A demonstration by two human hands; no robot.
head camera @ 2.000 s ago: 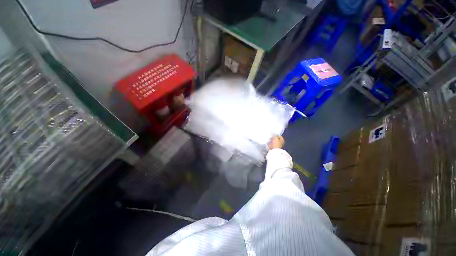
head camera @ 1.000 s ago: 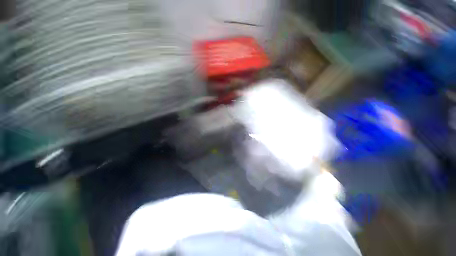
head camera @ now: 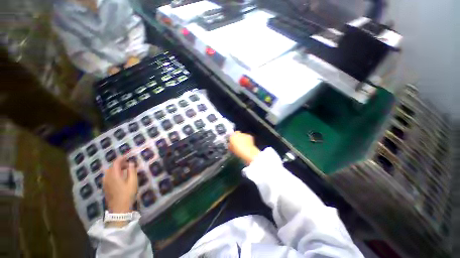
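Observation:
A white blister tray point(head camera: 136, 132) filled with rows of dark squares lies in front of me at the left. A black fixture point(head camera: 189, 156) with several pockets lies on the tray's right part. My left hand point(head camera: 120, 184) is over the tray's lower left part with fingers bent; whether it holds a part cannot be told. My right hand point(head camera: 243, 146) is at the tray's right edge beside the fixture, fingers curled; whether they grip anything is hidden by blur.
A black tray point(head camera: 144, 85) lies beyond, before a seated coworker point(head camera: 101, 35). Benchtop robots point(head camera: 282, 85) with red buttons stand along the back. A loose square part point(head camera: 315, 136) lies on the green mat point(head camera: 333, 146). Clear blister trays point(head camera: 413, 161) are stacked at right.
The view has swung from the floor area with the red box and stools to the bench. The pale sheet at my right hand is out of view. Both hands are now at the filled tray.

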